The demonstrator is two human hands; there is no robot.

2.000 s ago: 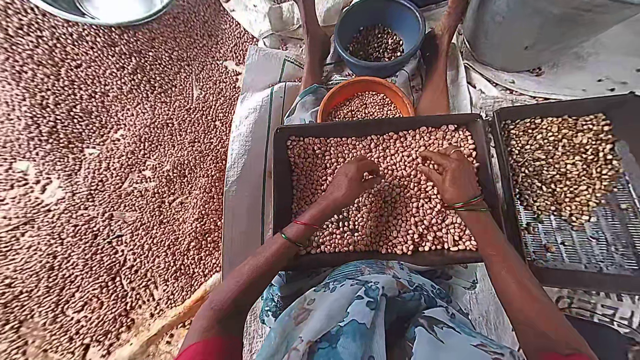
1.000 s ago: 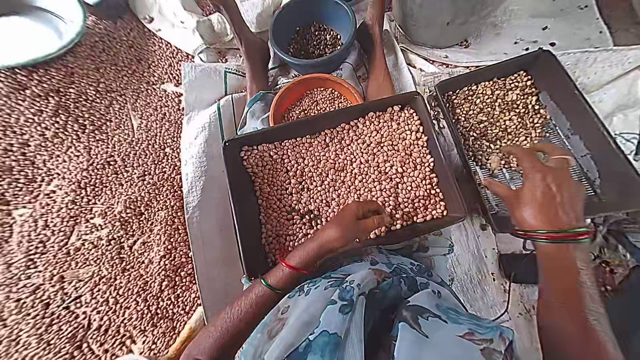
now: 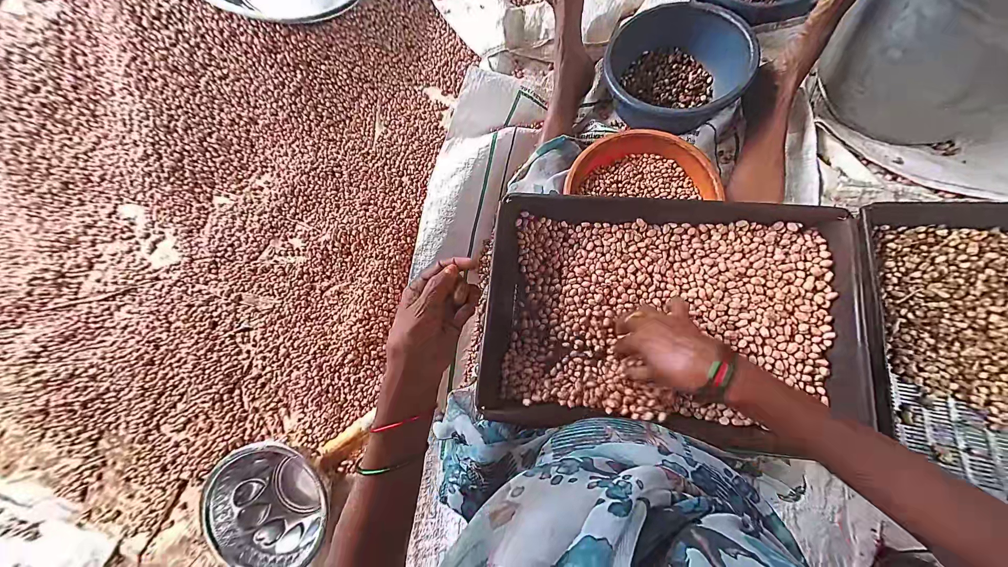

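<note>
A dark rectangular tray of pale brown nuts or beans lies in front of my lap. My right hand reaches into it, fingers bent among the nuts and blurred; whether it holds any cannot be told. Just outside the tray's left edge is my left hand, its thumb and fingers pinched together on a small nut or bean. A second dark tray on the right holds yellowish-brown pieces over a slotted surface.
Beyond the tray stand an orange bowl of nuts and a blue bowl of darker ones, between two bare feet. Nuts cover the ground at left. A steel vessel sits lower left; a large metal container is upper right.
My right hand has moved from the second tray back to the nuts in the near tray. My left hand has left the near tray and is beyond its left edge. The view has shifted left.
</note>
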